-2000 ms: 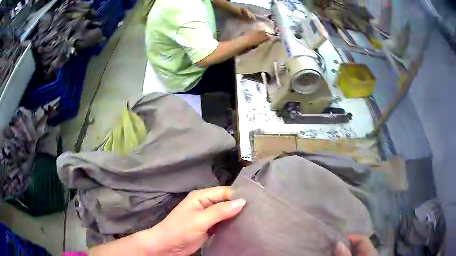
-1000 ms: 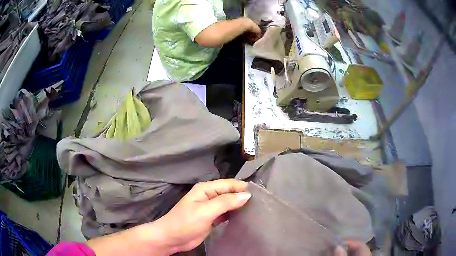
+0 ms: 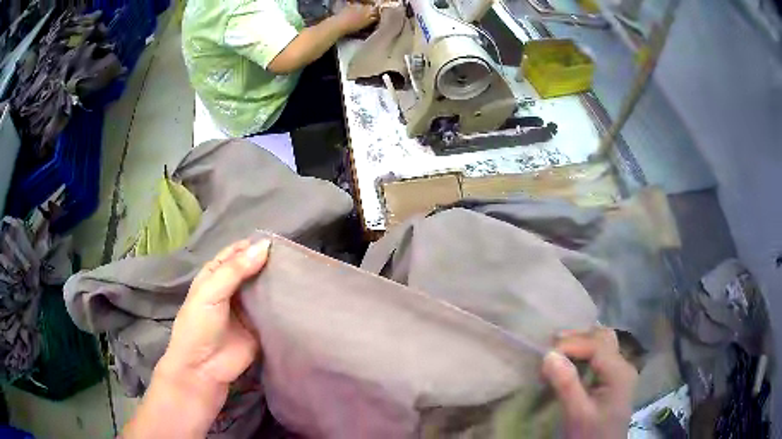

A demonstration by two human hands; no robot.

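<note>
A grey-brown garment panel (image 3: 351, 334) is stretched between my two hands at the front. Its sewn edge runs as a straight line from upper left to lower right. My left hand (image 3: 210, 321) pinches the upper left corner of the edge between thumb and fingers. My right hand (image 3: 592, 381) pinches the edge's lower right end. A blurred olive patch shows on the cloth beside my right hand. The panel's lower part is cut off by the picture's bottom edge.
More grey-brown cloth (image 3: 506, 266) lies behind the panel, and a heap with an olive piece (image 3: 176, 214) at left. Beyond are a sewing machine (image 3: 454, 77) on a white table (image 3: 377, 154), a yellow bin (image 3: 557, 69), and a person in light green (image 3: 244, 60). Blue crates (image 3: 73, 180) stand left.
My left hand has moved left and up, pulling the panel's edge taut. My right hand has risen further into view. The view has shifted, so the machine and person appear further left and higher.
</note>
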